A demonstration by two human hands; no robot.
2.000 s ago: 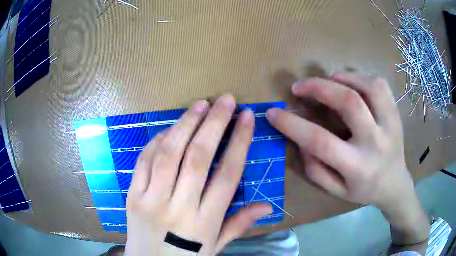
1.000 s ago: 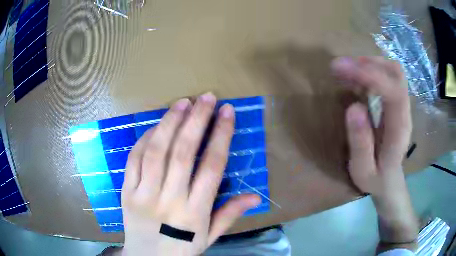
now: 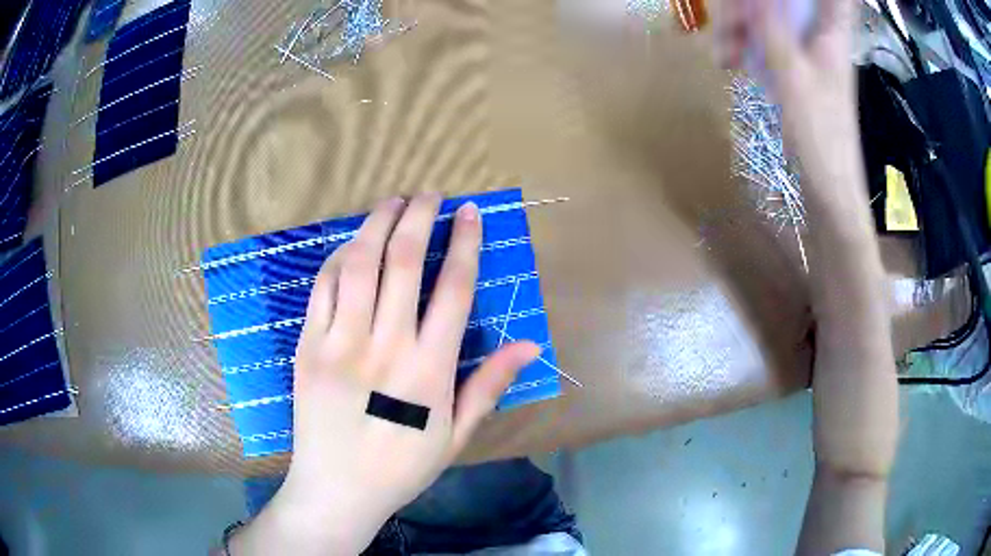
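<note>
A blue solar cell (image 3: 500,255) lies on the brown table (image 3: 641,261). My left hand (image 3: 386,337) rests palm down on it with its fingers spread, hiding the middle of the cell. A ribbon (image 3: 549,202) sticks out past the cell's top right edge; other ribbon ends stick out at its left edge. Two loose thin ribbons (image 3: 543,365) lie crossed on its right part, near my left thumb. My right hand (image 3: 777,38) is blurred at the top edge, reaching far forward. Something pale shows at it, but its grip is unclear.
A ribbon pile (image 3: 766,152) lies beside my right forearm, a smaller heap (image 3: 348,33) at the top left. Dark blue cells (image 3: 141,92) lie on the left. An orange-brown item (image 3: 689,13) is at the top. A black holder (image 3: 918,163) with a yellow piece (image 3: 900,201) stands right.
My right hand has left the cell's right edge and moved far forward, past the ribbon pile. My left hand stays on the cell. The view has shifted, showing more of the table's far side.
</note>
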